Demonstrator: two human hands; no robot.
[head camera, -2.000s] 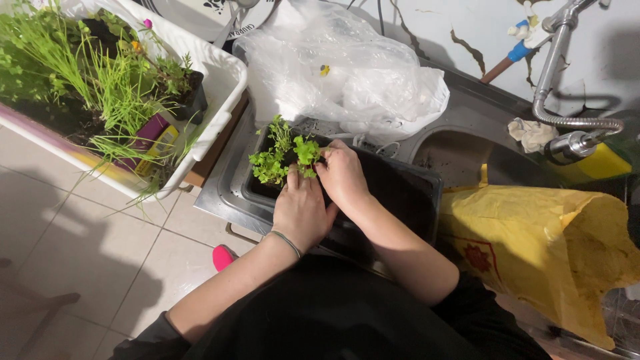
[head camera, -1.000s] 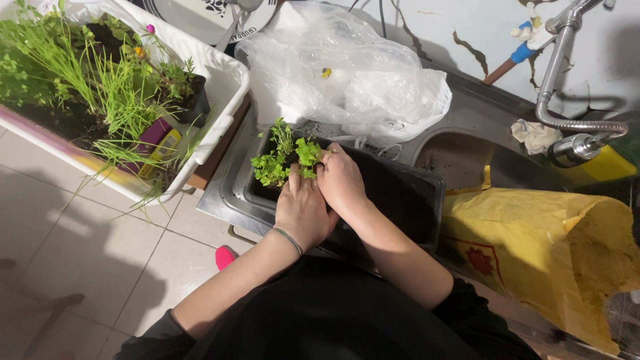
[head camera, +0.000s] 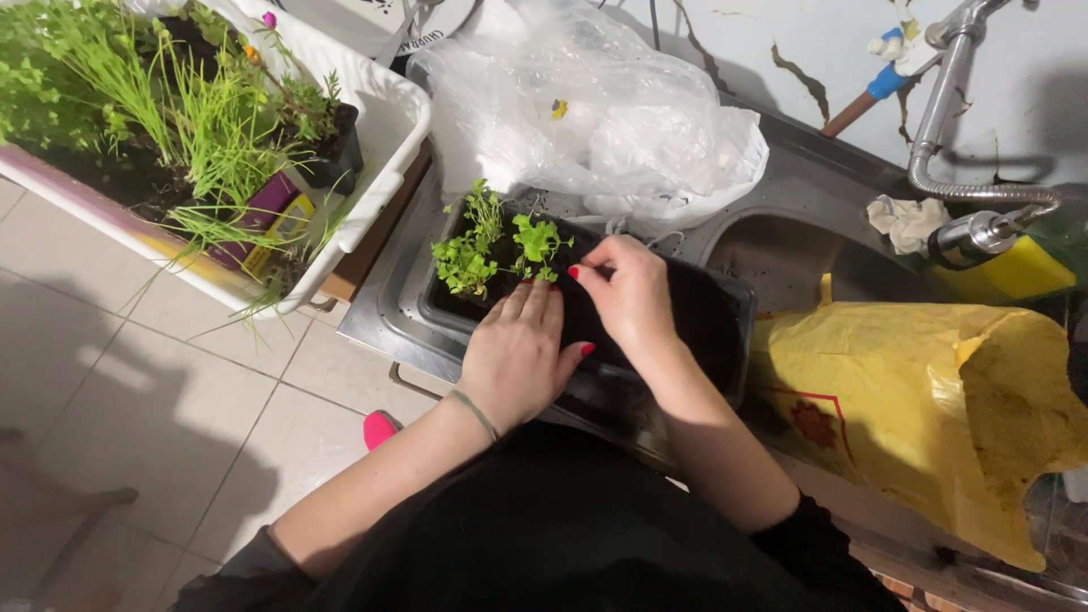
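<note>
A dark rectangular planter (head camera: 741, 340) full of dark soil (head camera: 697, 314) rests on the metal sink's drainboard. Leafy green seedlings (head camera: 463, 268) grow at its left end, with another small leafy plant (head camera: 537, 240) beside them. My left hand (head camera: 518, 353) lies flat over the planter's near side, its fingertips on the soil at the base of that small plant. Just right of the plant is my right hand (head camera: 629, 285), thumb and index finger brought close together over the soil; whether anything small is between them cannot be told.
A white tub (head camera: 365, 200) of potted plants and grassy greens stands at the left. Behind the planter lies a clear plastic bag (head camera: 586, 110). To the right are the sink basin (head camera: 765, 255), a yellow bag (head camera: 901, 365) and a faucet with a flexible spout (head camera: 960, 183).
My right hand has drawn back to the right from the small plant, which now shows more fully. My left hand has flattened, its fingers now extended on the soil.
</note>
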